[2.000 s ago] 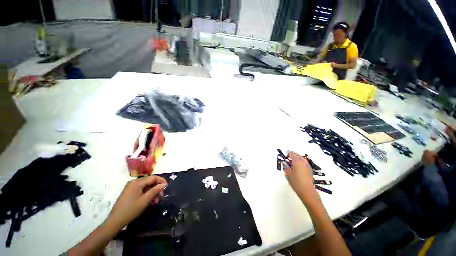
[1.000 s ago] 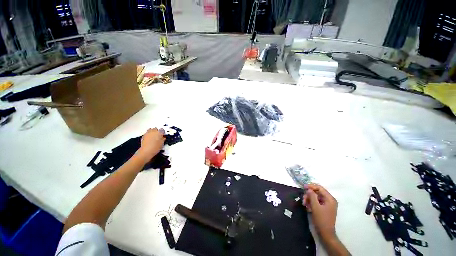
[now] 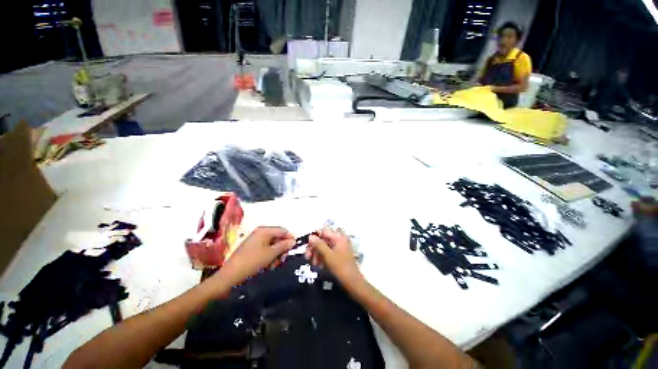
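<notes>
My left hand (image 3: 265, 247) and my right hand (image 3: 333, 252) hold a short black strap tab (image 3: 301, 241) between them, above the far edge of the black mat (image 3: 288, 310). Small white pieces (image 3: 306, 273) lie on the mat. A hammer (image 3: 256, 347), blurred, lies at the mat's near left. The red and yellow tape dispenser (image 3: 216, 232) stands beyond the mat, by my left hand. A small clear bag of hardware (image 3: 353, 241) is partly hidden behind my right hand.
Loose black tabs (image 3: 68, 292) are piled at left. Two black tab piles (image 3: 447, 252) (image 3: 509, 216) lie at right. A large plastic bag (image 3: 245, 173) lies beyond the dispenser. A cardboard box (image 3: 25, 194) stands far left. A person in yellow (image 3: 507, 68) is beyond the table.
My left hand has come from the loose pile at left to the mat and my right hand has moved in to meet it. Both now hold a tab. The view has turned right.
</notes>
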